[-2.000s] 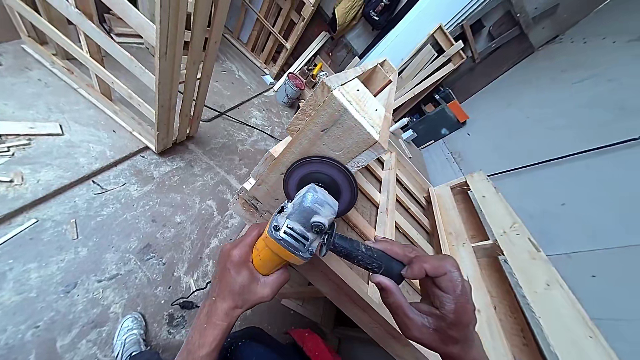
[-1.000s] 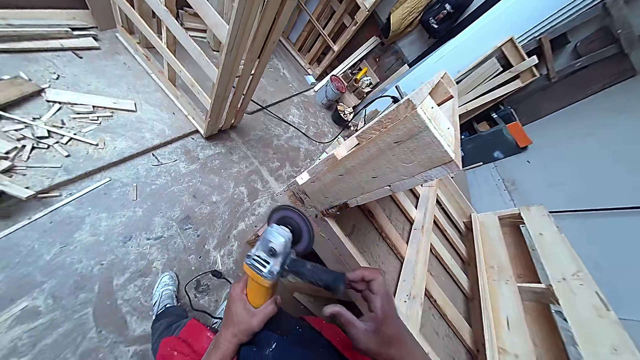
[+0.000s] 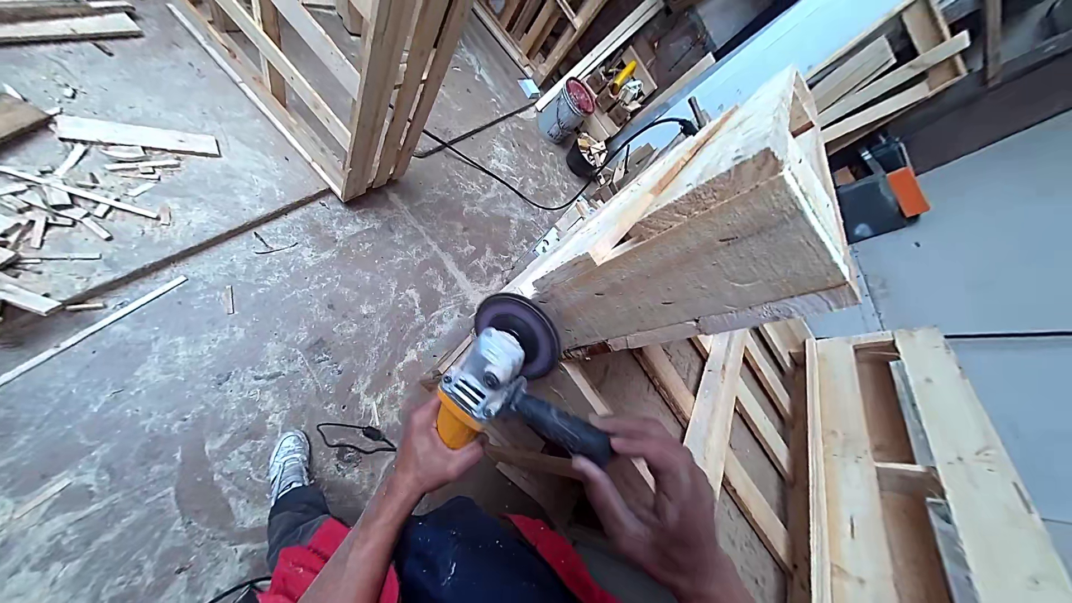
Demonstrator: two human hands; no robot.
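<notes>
An angle grinder with a yellow body and a dark round sanding disc is in the middle of the view. My left hand is wrapped around its yellow body. The thumb and fingers of my right hand are around the end of the black side handle. The disc is at the near left end of a rough wooden beam, part of a wooden frame; whether they touch I cannot tell. The beam's far end rises to the upper right. Slats of the frame lie below it.
Upright slatted wooden frames stand at the upper left. Wood offcuts litter the floor at left. A black cable runs past a bucket. A slatted wooden pallet is at right, below an orange and black box.
Two seconds ago the grinder was at the beam's near end face; now its disc is by the beam's left end. My right hand has loosened and closed around the handle's end. The view has shifted.
</notes>
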